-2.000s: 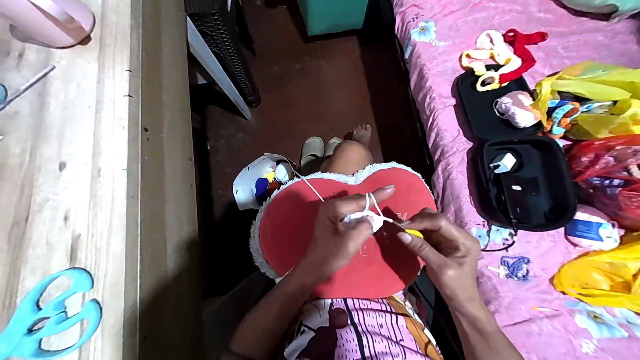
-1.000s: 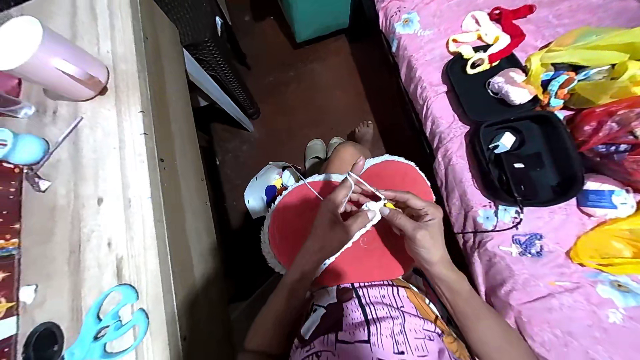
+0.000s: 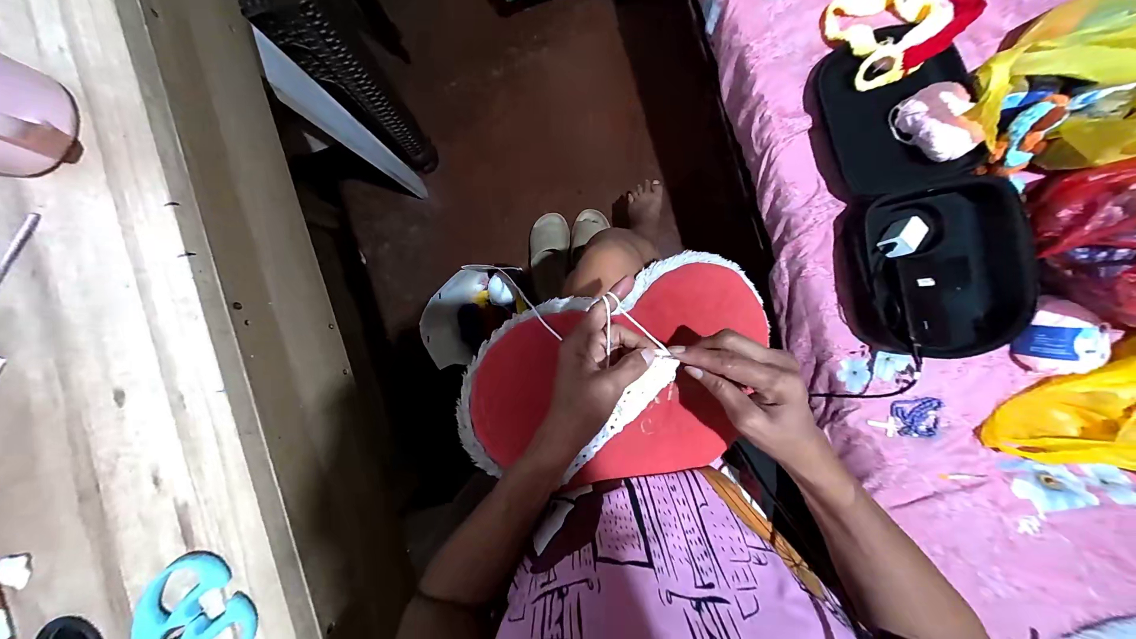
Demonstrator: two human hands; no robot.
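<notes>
A red heart-shaped cushion point(image 3: 701, 302) with a fluffy white edge lies on my lap. Over it, my left hand point(image 3: 599, 373) holds a white crocheted strip point(image 3: 641, 390), with white yarn point(image 3: 541, 319) looped around its raised index finger. The yarn runs back toward a white container point(image 3: 448, 319) with coloured things in it, left of the cushion. My right hand point(image 3: 754, 382) pinches at the top end of the strip, its fingertips close to those of my left hand. The hook in my right hand is mostly hidden by the fingers.
Light-blue-handled scissors point(image 3: 191, 603) and a pink cup point(image 3: 35, 120) lie on the wooden table at left. On the pink bedspread point(image 3: 799, 177) at right are an open black case point(image 3: 950, 266), yarn balls, plastic bags and a cable. Slippers point(image 3: 550, 240) stand on the floor.
The yellow part seen at my right fingers earlier is now hidden. My left index finger is raised with the yarn over it, and the white strip shows more. The view has shifted.
</notes>
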